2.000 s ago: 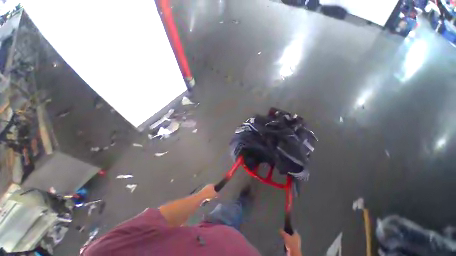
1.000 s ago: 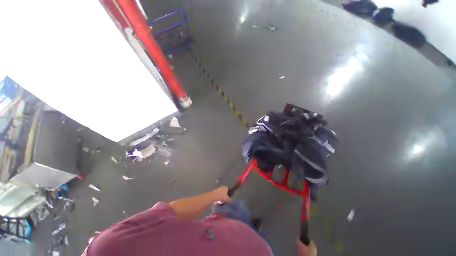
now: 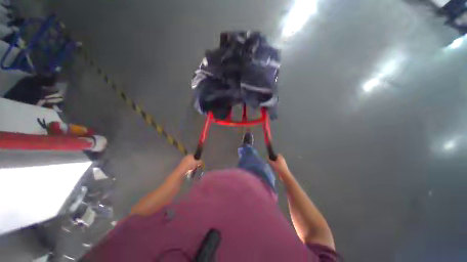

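Observation:
A red hand truck (image 3: 238,123) is in front of me, with two black-gripped handles pointing back at me. A heap of dark cut-piece bundles (image 3: 238,71), some with pale stripes, lies on it and hides its toe plate and wheels. My left hand (image 3: 189,164) is closed around the left black grip. My right hand (image 3: 278,164) is closed around the right black grip.
A white table (image 3: 41,192) with a red tube (image 3: 46,141) along its edge is at the left. Scraps (image 3: 87,215) lie on the floor beside it. Yellow-black tape (image 3: 138,109) runs diagonally left of the truck. A blue metal frame (image 3: 43,43) is at the upper left.
The view has turned. The truck and bundles now sit higher and further left in view, and the white table has moved down the left side. Both hands stay on the handles.

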